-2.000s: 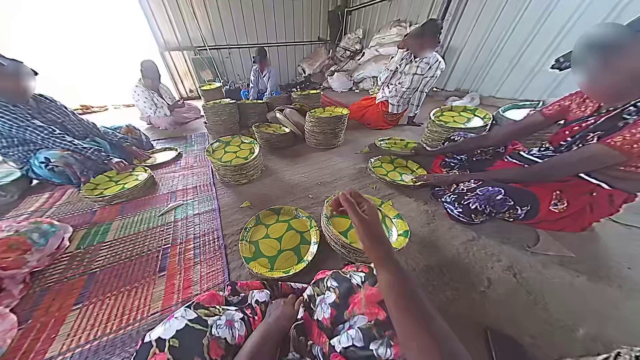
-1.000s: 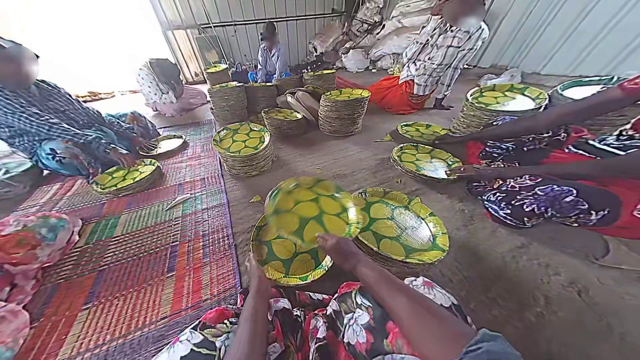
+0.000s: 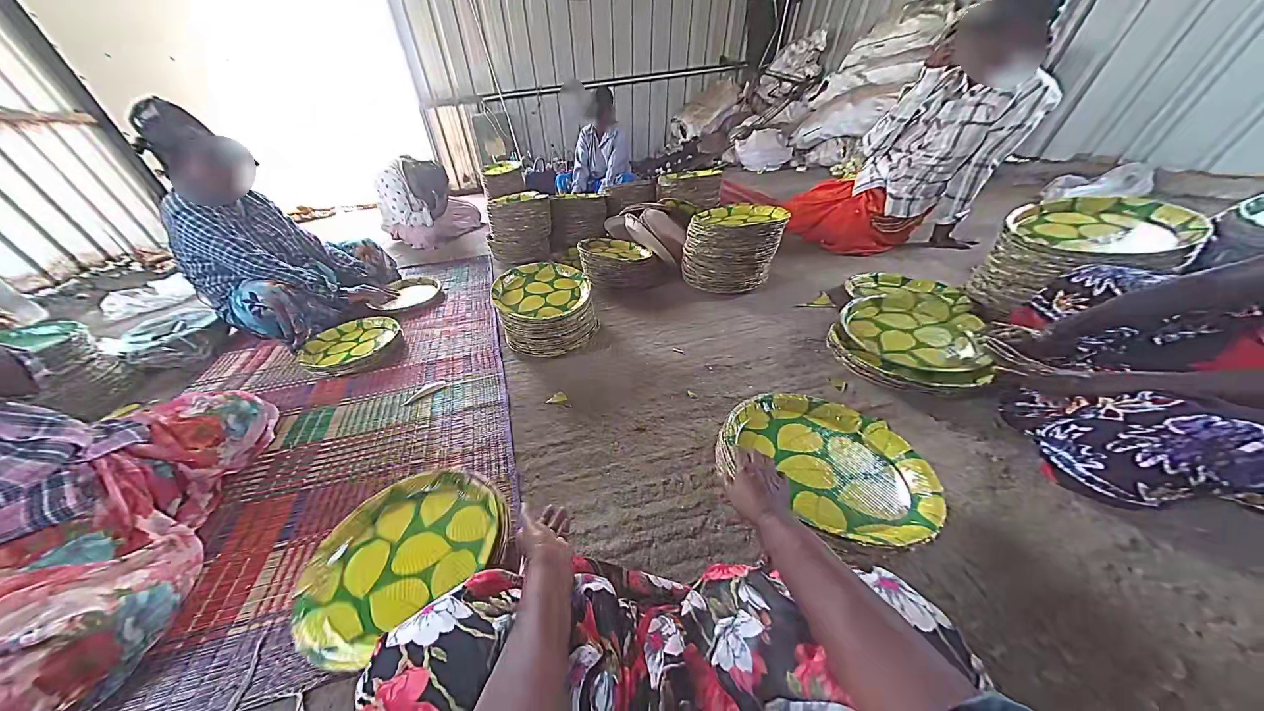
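My right hand [image 3: 758, 488] rests against the left edge of a stack of round plates [image 3: 849, 469], green with a yellow leaf print. Whether its fingers grip the rim cannot be told. Over my floral-clad lap, my left hand [image 3: 545, 528] is raised with fingers apart and nothing in it. Just left of that hand, another leaf-print plate [image 3: 400, 568] lies tilted beside my knee, partly over the woven mat [image 3: 385, 444].
Stacked plates [image 3: 545, 308] stand ahead, with taller stacks [image 3: 734, 247] behind. On the right, a co-worker's hands touch more plates [image 3: 913, 334]. Other people sit around, one at the left [image 3: 267, 247] by a plate pile [image 3: 349, 344]. White sacks [image 3: 869, 84] lie at the back wall.
The plate that was raised over my lap in the frame before is no longer held up. A plate now lies at my left knee. My hands have moved apart. The view has shifted.
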